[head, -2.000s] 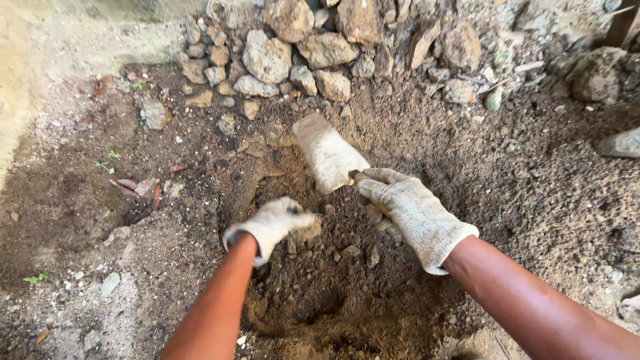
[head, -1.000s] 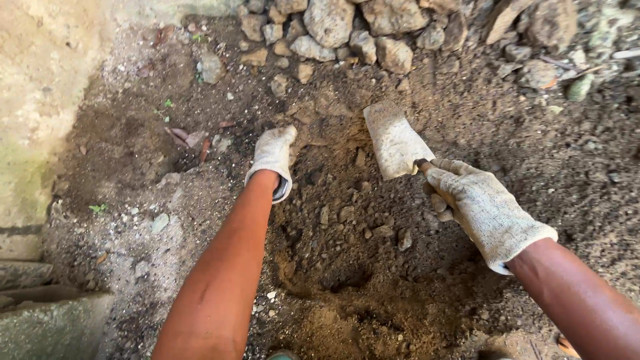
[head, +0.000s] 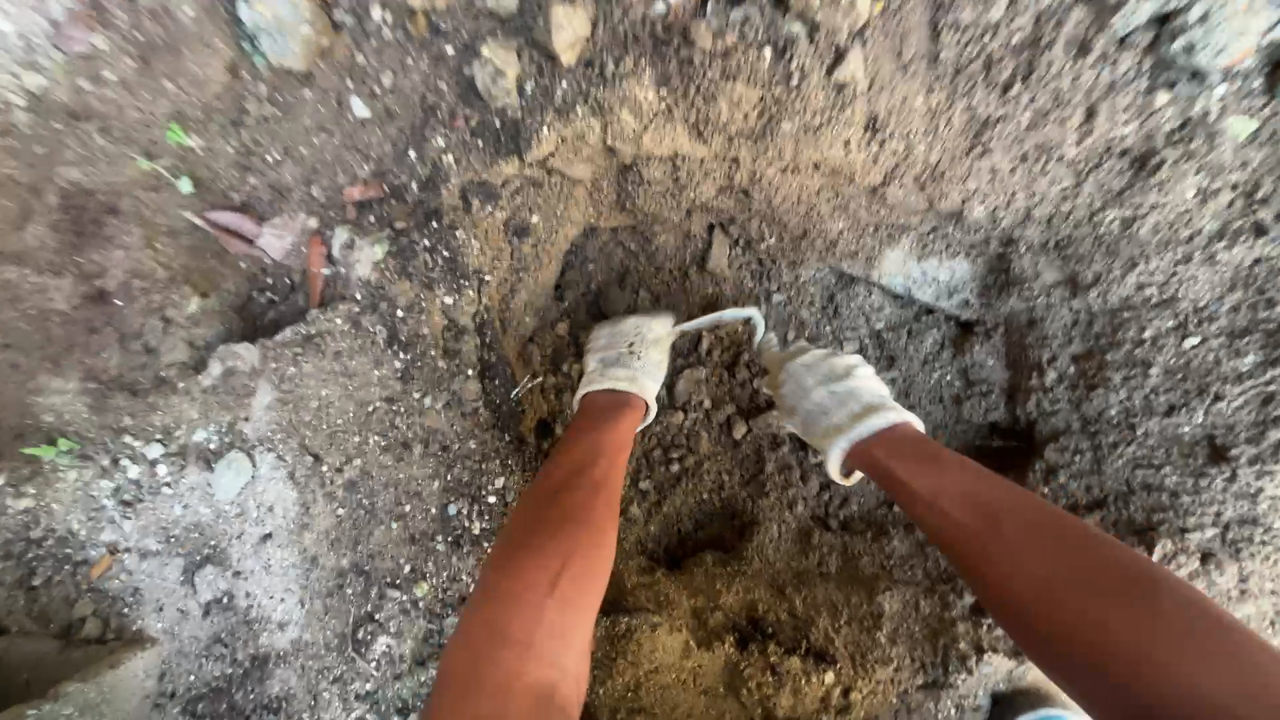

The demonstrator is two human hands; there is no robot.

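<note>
Both hands wear pale knit work gloves and are low in a dug hollow [head: 700,510] of loose brown soil and small stones. My right hand [head: 825,395] is closed around the handle end of a trowel [head: 722,318], whose pale metal blade shows nearly edge-on between the hands. My left hand [head: 625,355] is at the blade's left end, palm down; its fingers are hidden, so whether it grips the blade or soil cannot be told. A small upright stone [head: 718,250] lies just beyond the blade.
A flat grey stone [head: 930,278] lies right of the hollow. Larger stones [head: 285,32] are at the top edge. Dry leaves [head: 250,235] and small green sprouts [head: 50,450] lie on the left. A shoe [head: 1035,700] shows at the bottom right.
The trowel, earlier with its blade broadside to view, is now tilted nearly edge-on and lower in the hollow. My left hand, apart from it before, is now beside the blade. The view has moved closer.
</note>
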